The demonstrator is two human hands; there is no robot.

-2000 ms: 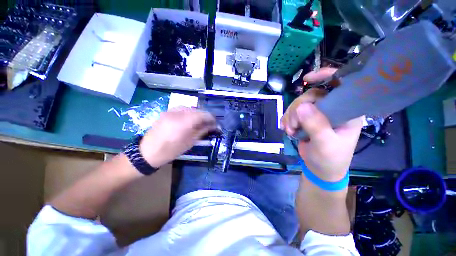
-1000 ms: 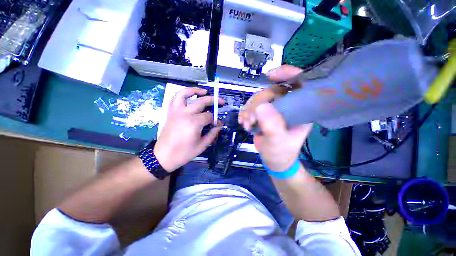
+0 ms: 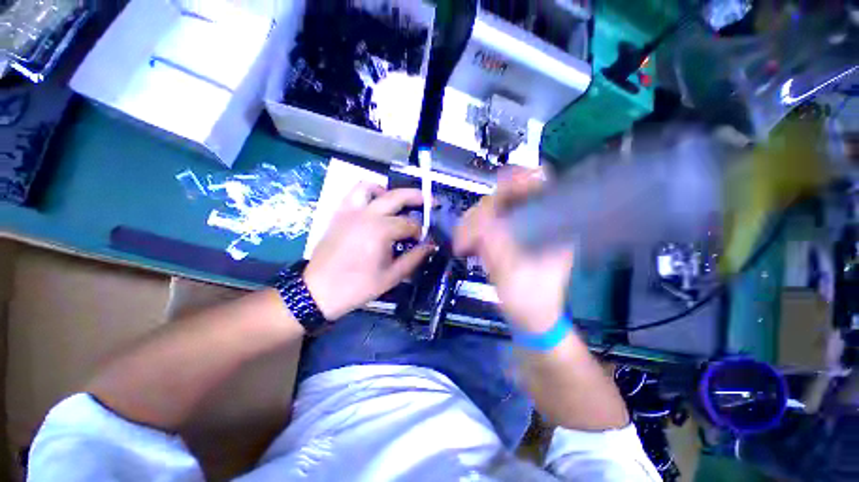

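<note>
The black housing (image 3: 435, 282) lies on the work pad (image 3: 330, 200), its narrow section sticking out toward me over the bench edge. My left hand (image 3: 363, 247) holds the housing from the left, fingertips on its upper part. My right hand (image 3: 513, 247) is closed around the front end of the grey electric screwdriver (image 3: 631, 193), which is blurred and tilted, its rear toward the right. The screwdriver tip is hidden by my right hand, close to the housing. A small white-grey screw feeder (image 3: 499, 122) stands behind the pad.
Behind are a box of small black parts (image 3: 330, 61), an emptier white box (image 3: 184, 71) and a green perforated box (image 3: 603, 104). A pile of clear pieces (image 3: 264, 207) and a black strip (image 3: 179, 254) lie left. A black tray (image 3: 673, 311) and blue-rimmed tub (image 3: 744, 393) are right.
My right hand has brought the screwdriver left and in over the housing. My left hand has settled on the housing. The camera view has also shifted slightly.
</note>
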